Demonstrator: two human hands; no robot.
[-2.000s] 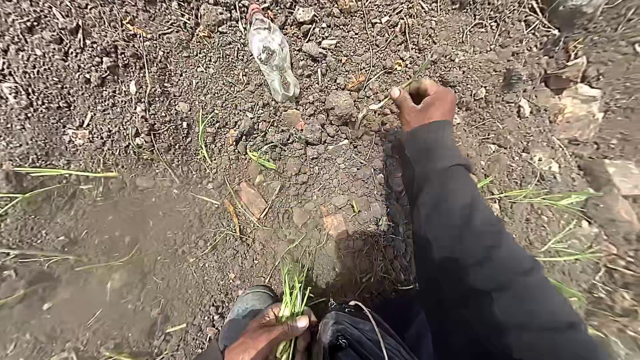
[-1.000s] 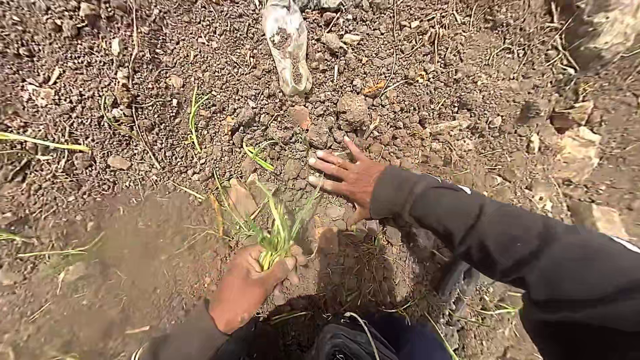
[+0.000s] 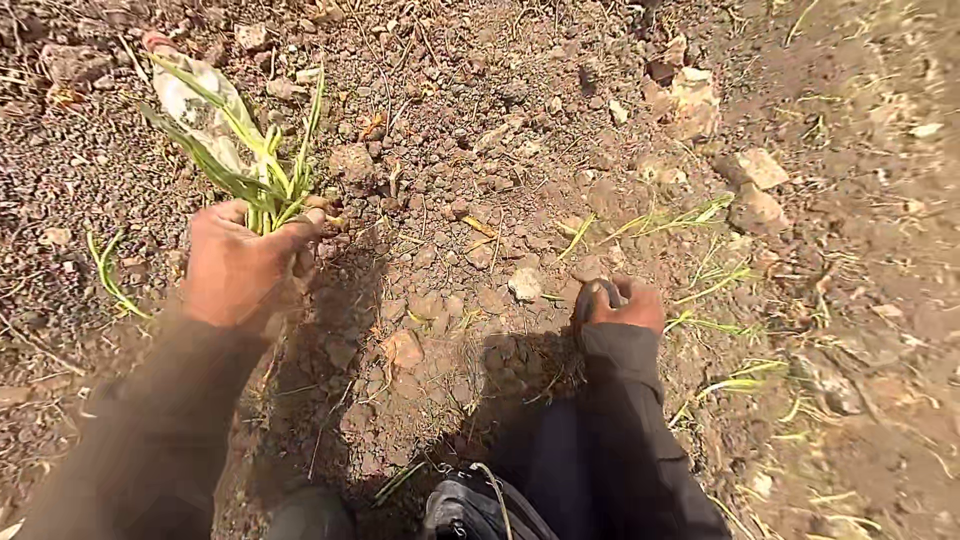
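A bunch of green seedlings [image 3: 274,176] is pinched in my left hand [image 3: 244,262], at the left, its leaves pointing up and away from me. Behind the leaves lies a clear plastic bottle [image 3: 199,105] with a reddish cap, partly covered by them. My right hand [image 3: 626,301] is low over the soil at the right, fingers curled at a dark rounded thing [image 3: 589,300], perhaps the tip of a shoe; whether the fingers hold anything cannot be told. Several seedlings [image 3: 712,283] lie or stand in the soil to the right of that hand.
Stony brown soil [image 3: 465,135] spreads all around. Larger rocks [image 3: 757,180] lie at the upper right, and a pale stone [image 3: 525,284] is left of my right hand. A single green sprig [image 3: 109,274] lies at the far left. A dark bag [image 3: 480,506] is at the bottom edge.
My left hand has moved forward and left with the bunch, near the bottle. My right hand, spread flat on the soil one second ago, is now curled and closer to my body. The view has shifted right.
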